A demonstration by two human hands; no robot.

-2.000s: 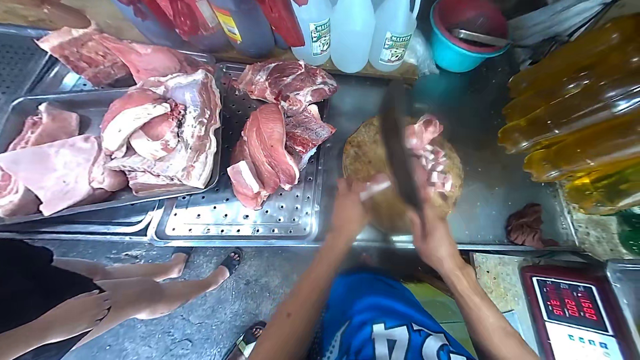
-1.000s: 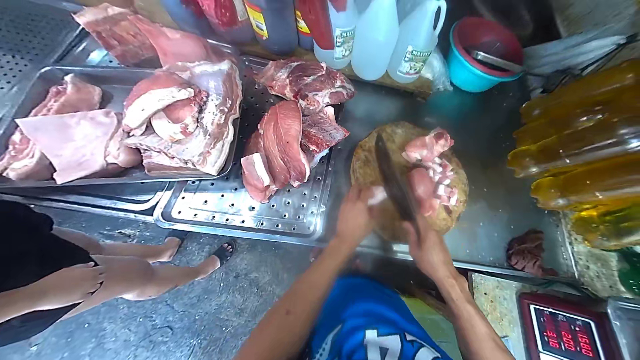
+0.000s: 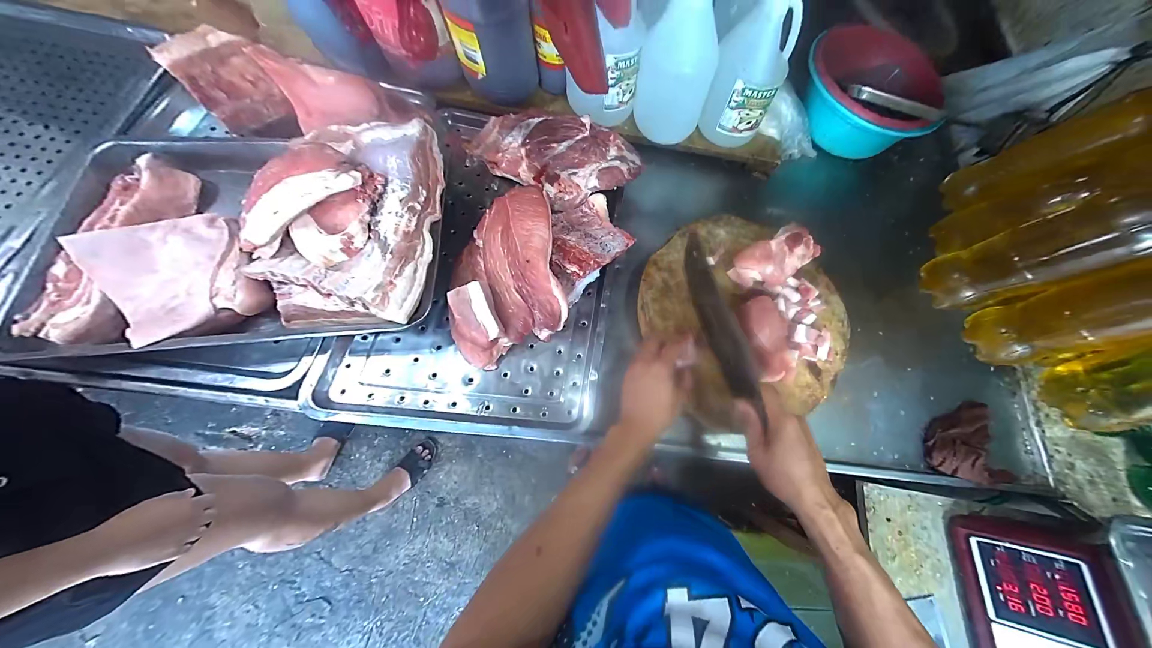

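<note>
My right hand [image 3: 781, 445] grips the handle of a large knife [image 3: 720, 324], whose dark blade points away from me over the left half of a round chopping board [image 3: 666, 270]. Right of the blade, several small cubes of meat [image 3: 801, 315] lie against larger pieces of raw meat [image 3: 765, 335]. At the board's lower left edge is my left hand [image 3: 655, 382], blurred; whether it holds anything is unclear. Large cuts of red meat [image 3: 513, 261] rest on the perforated metal tray [image 3: 432, 387] to the left.
A metal tray [image 3: 180, 340] of pork slabs stands farther left. Bottles [image 3: 679, 72] and a teal bowl [image 3: 828, 117] line the back. Bottles of yellow oil [image 3: 1053, 261] lie right, above a dark red lump [image 3: 961, 441] and a digital scale [image 3: 1035, 585]. A person's legs [image 3: 261, 504] show lower left.
My left hand has moved left and down from the blade, near which it was one second ago. The knife has stayed in my right hand, and its blade has moved left since the first frame.
</note>
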